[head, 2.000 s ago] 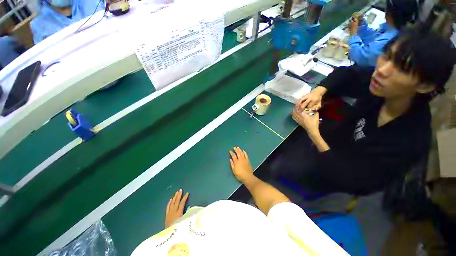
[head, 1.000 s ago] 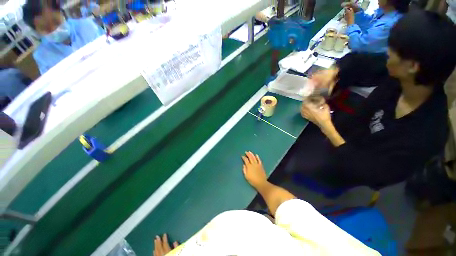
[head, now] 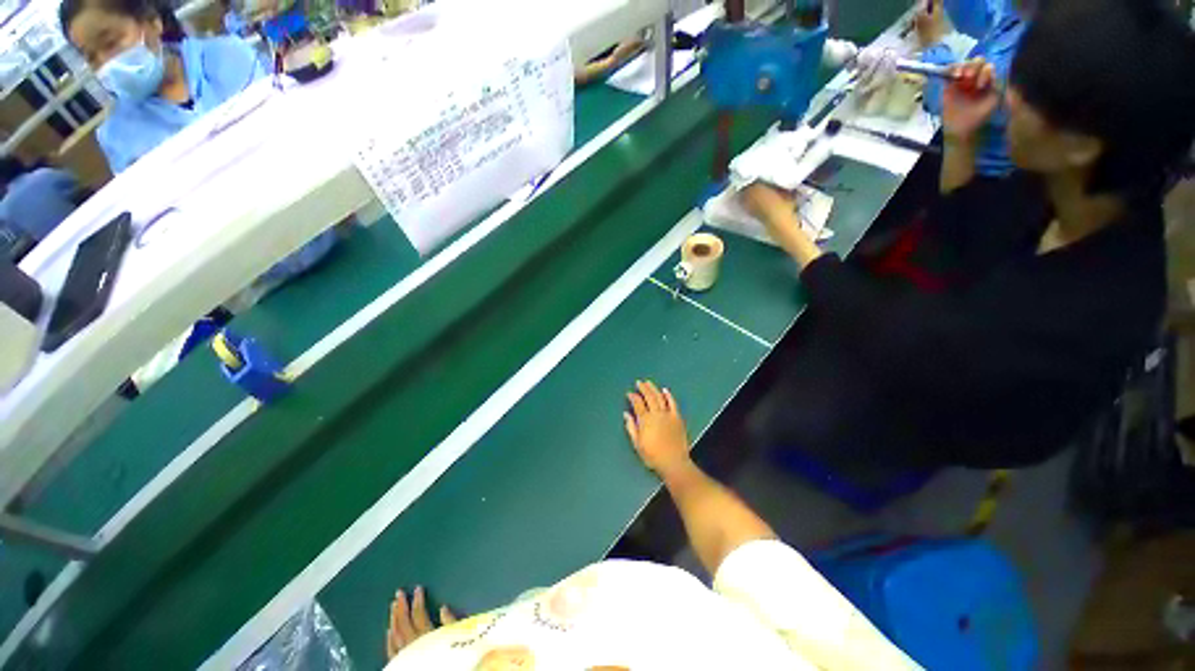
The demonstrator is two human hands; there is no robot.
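Observation:
The green bench with a white edge strip lies in front of me. My right hand rests flat on it, palm down, fingers apart, holding nothing. My left hand is at the lower edge of the view, partly hidden by my light yellow top. Its visible fingers are spread on the bench with nothing seen in them. A crinkled clear bag lies left of my left hand, cut off by the picture's edge. A cream roll of tape or labels stands on the bench beyond my right hand, not touched.
A person in black sits on my right, one hand at white papers. A green belt runs beyond the strip, with a blue tape holder past it. A printed sheet hangs from the shelf. A blue stool stands lower right.
The neighbour's hands have separated, one reaching to the papers and one raised. My left hand is lower in view than two seconds ago. My right hand still lies on the bench.

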